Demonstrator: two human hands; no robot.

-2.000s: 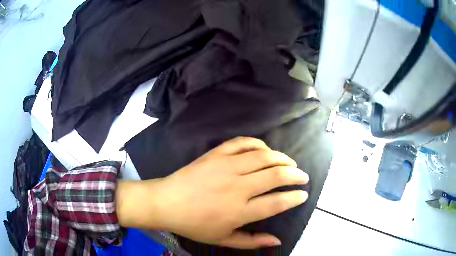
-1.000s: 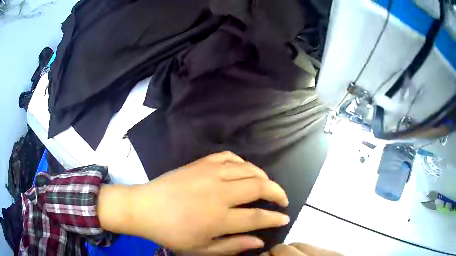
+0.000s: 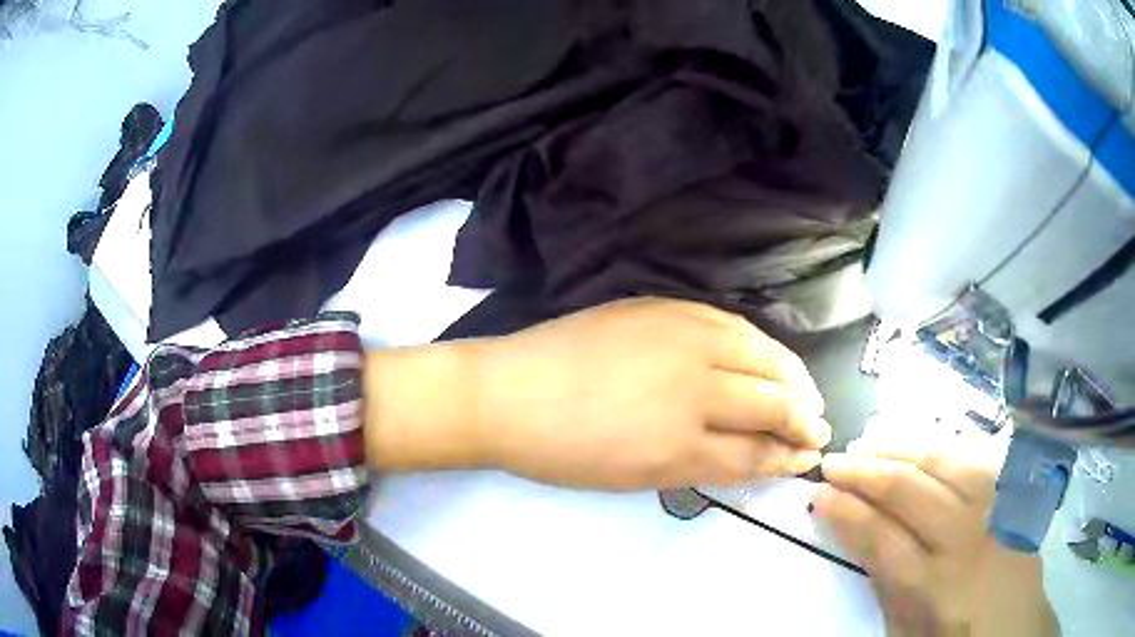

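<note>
Dark cloth [image 3: 697, 162] lies on the white table and runs to the lit presser foot and needle area [image 3: 958, 355] of the sewing machine [image 3: 996, 174]. My left hand [image 3: 622, 392], in a plaid sleeve, lies on the cloth's near edge, its fingertips closed on that edge left of the needle. My right hand [image 3: 921, 523] is bare and meets the left fingertips, pinching the cloth edge just in front of the machine head. The held edge is mostly hidden by the fingers.
A grey-blue attachment [image 3: 1033, 492] stands right of the foot. Thread snips [image 3: 1102, 543] lie at the right. A ruler edge [image 3: 429, 591] runs along the table front above a blue crate [image 3: 361, 607]. Dark checked fabric [image 3: 72, 398] hangs at the left. An oval notch [image 3: 683, 502] shows in the bed.
My right hand has come in from the bottom edge to meet my left. My left hand has moved right and up, drawing the cloth's near edge back and uncovering the white bed. The view has shifted.
</note>
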